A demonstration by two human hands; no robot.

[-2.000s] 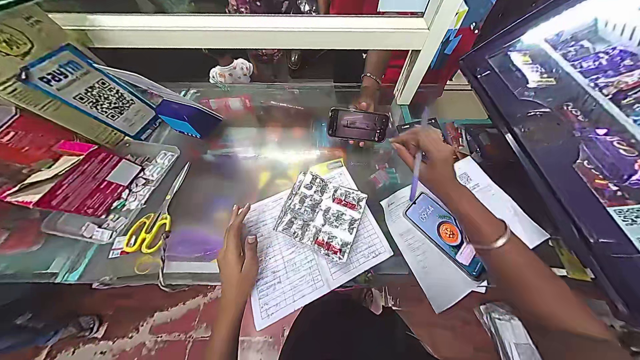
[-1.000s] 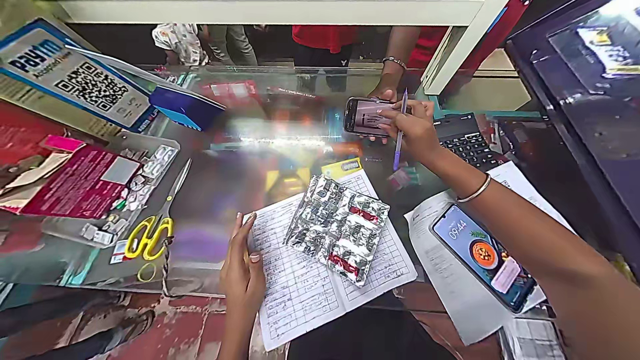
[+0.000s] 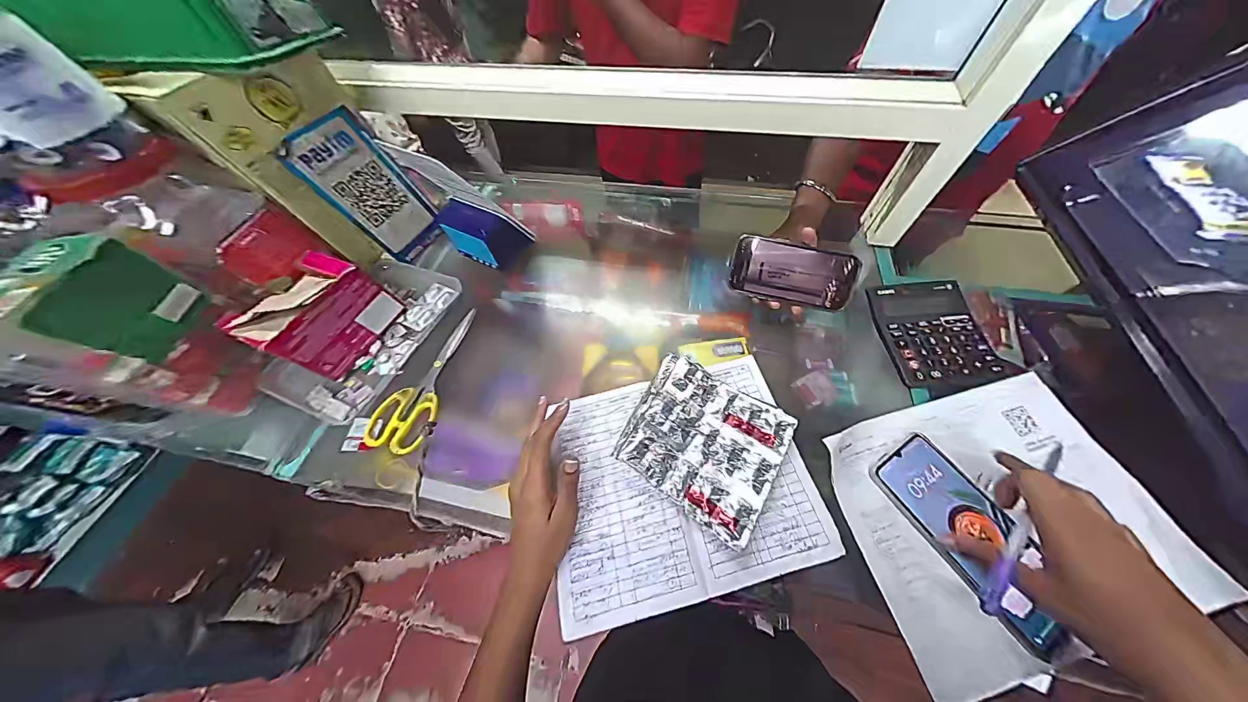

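Observation:
My left hand [image 3: 546, 487] rests on the left edge of an open ruled notebook [image 3: 634, 546] with handwritten rows, its fingers slightly apart and nothing held. Silver blister packs [image 3: 712, 444] with red markings lie stacked on the notebook. My right hand [image 3: 1063, 546], blurred, holds a purple pen [image 3: 1004, 565] above a smartphone [image 3: 960, 531] with a lit screen, which lies on printed papers [image 3: 897, 585]. Across the glass counter, another person's hand [image 3: 799, 234] holds out a second phone [image 3: 795, 273] with its screen up.
Yellow-handled scissors [image 3: 419, 395] lie left of the notebook, by a plastic tray [image 3: 322, 390] of small packs and a magenta box [image 3: 336, 322]. A calculator [image 3: 931, 336] is at the right. A white frame [image 3: 663, 97] crosses the far side; a dark display case [image 3: 1141, 292] stands right.
My right hand has moved from the other person's phone back to above the phone on the papers, with the pen still in it. The calculator shows fully now. My left hand stays at the notebook.

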